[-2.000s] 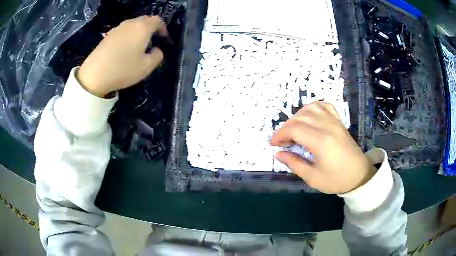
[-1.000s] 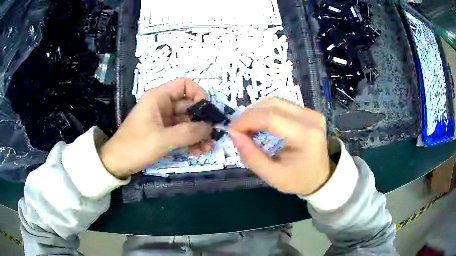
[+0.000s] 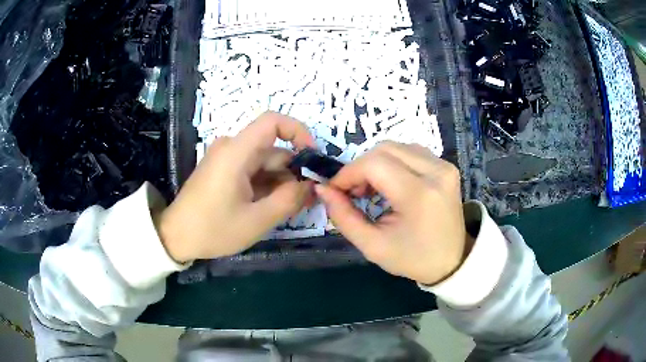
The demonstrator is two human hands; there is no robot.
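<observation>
My left hand (image 3: 244, 187) holds a small black plastic housing (image 3: 322, 164) by its left end, above the near part of the white strip pile (image 3: 312, 85). My right hand (image 3: 400, 208) meets it from the right, with thumb and fingertips at the housing's right end. A white strip (image 3: 313, 176) shows as a thin bright line along the housing's near edge, at my right thumb tip. The fingers hide part of the housing and strip, so I cannot tell how far the strip is seated.
Black housings (image 3: 85, 134) are heaped at left beside a clear plastic bag (image 3: 21, 184). The centre tray (image 3: 248, 261) holds the strips. A right tray (image 3: 567, 134) holds black pieces with white bars (image 3: 494, 81). A blue-edged tray (image 3: 627, 194) stands far right.
My left hand has come from the left heap to the centre with a black housing. My right hand has moved from the strips to meet it. Lately the housing has turned slightly, showing a white line.
</observation>
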